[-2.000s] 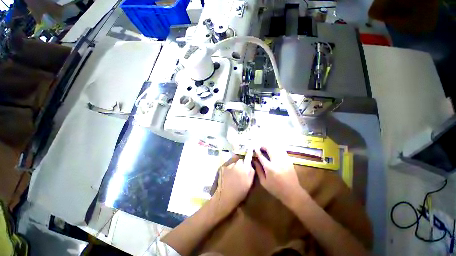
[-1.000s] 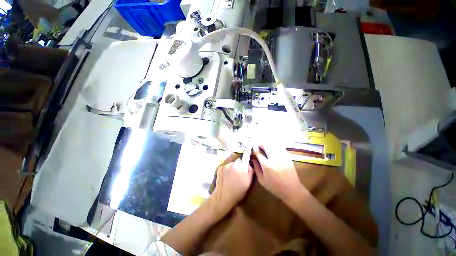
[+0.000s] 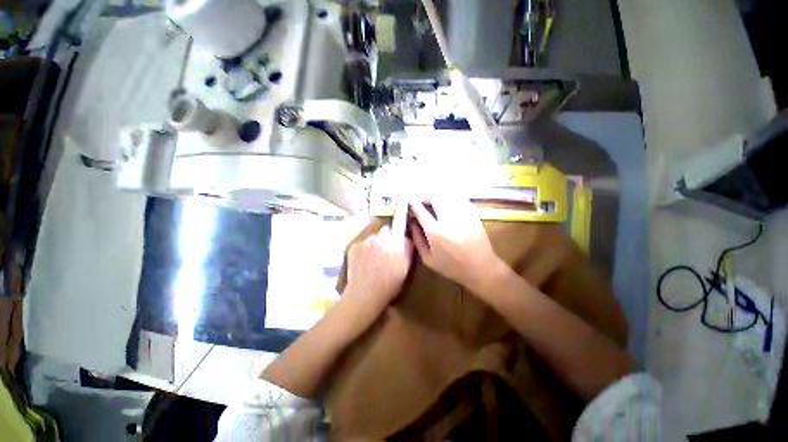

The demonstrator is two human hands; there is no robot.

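A brown bag body hangs from the machine table toward my lap. Its top edge lies at a yellow clamp template with a reddish-brown strip in its slot. My left hand and my right hand meet at the template's left part, fingertips together on the bag's top edge. Both hands pinch the brown fabric there. The fingertips and the needle area are washed out by glare.
The white machine head stands just left of and beyond my hands. A grey control screen is at the right. A dark cable loop lies below it. A shiny metal plate is at the left.
The view has moved closer and lower, so the machine head looks larger and the blue bin is out of view. My hands stay at the same spot on the bag edge.
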